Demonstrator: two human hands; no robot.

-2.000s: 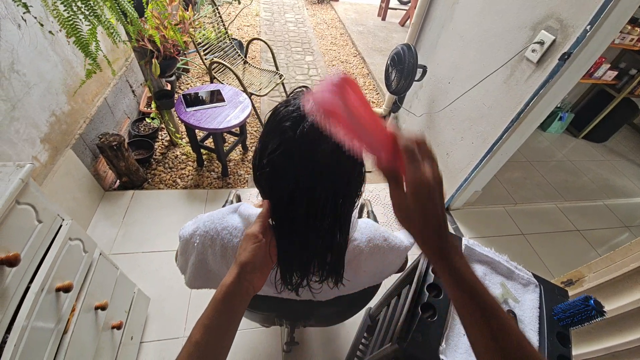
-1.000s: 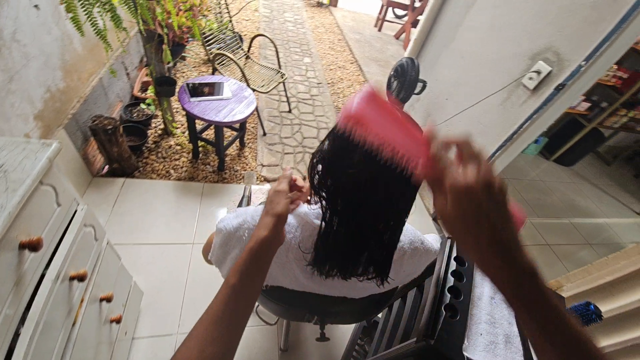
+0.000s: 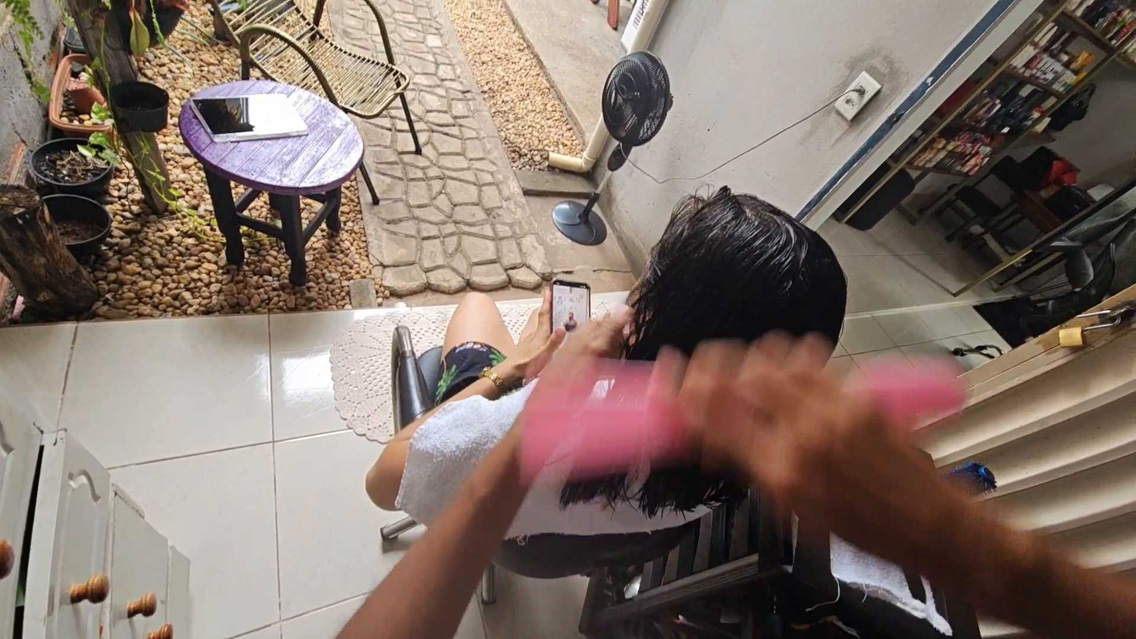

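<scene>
A seated person's wet dark hair (image 3: 737, 257) hangs over a white towel (image 3: 461, 444) on their shoulders. My right hand (image 3: 772, 408) is closed round the handle of a pink hairbrush (image 3: 603, 426), blurred by motion, whose head lies across the lower hair and my left forearm. At the left side of the hair is my left hand (image 3: 599, 333), partly covered by the brush and blurred; whether its fingers grip any strands is unclear. The seated person holds a smartphone (image 3: 571, 304) in front.
Close on the right stands a black slatted trolley (image 3: 683, 577) with a white cloth (image 3: 879, 577). White drawers (image 3: 80, 532) are at lower left. Farther off are a purple round table (image 3: 266, 160) with a tablet (image 3: 248, 118), a woven chair (image 3: 328, 62) and a black fan (image 3: 637, 98).
The pink brush has come down from the upper part of the hair to its lower length. The seated person's head now tilts to the right, and their phone has come into sight. The view has shifted.
</scene>
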